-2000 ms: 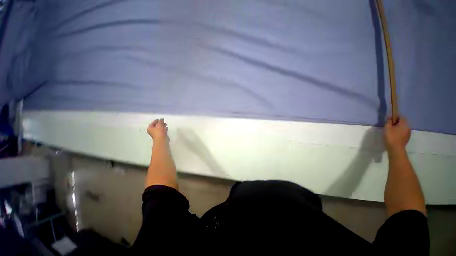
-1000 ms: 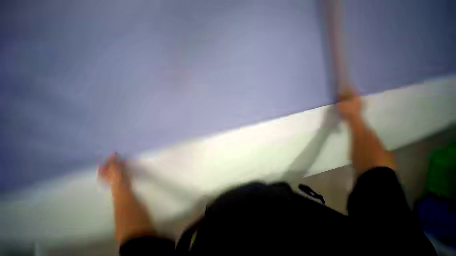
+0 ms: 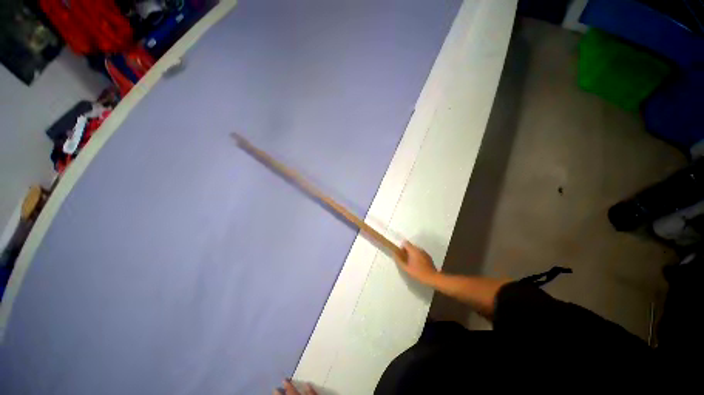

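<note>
Grey-blue fabric lies mostly flat on the long pale table, whose border shows beside the cloth's straight edge. My right hand is closed around the near end of a thin light-brown wooden stick. The stick slants over the border and the fabric, its far end near the middle of the cloth. My left hand is cut off by the bottom edge of the picture; only some fingertips show, at the fabric edge.
A small whitish and dark block rests near the far fabric edge. Red scraps and a round yellowish stool are beyond the table. On the right are a green bag-like thing, blue items and a black roll on the floor.
The view has turned, so the table now runs diagonally. The stick, across the cloth before, now slants with its far end in view. My left hand has moved to the bottom edge.
</note>
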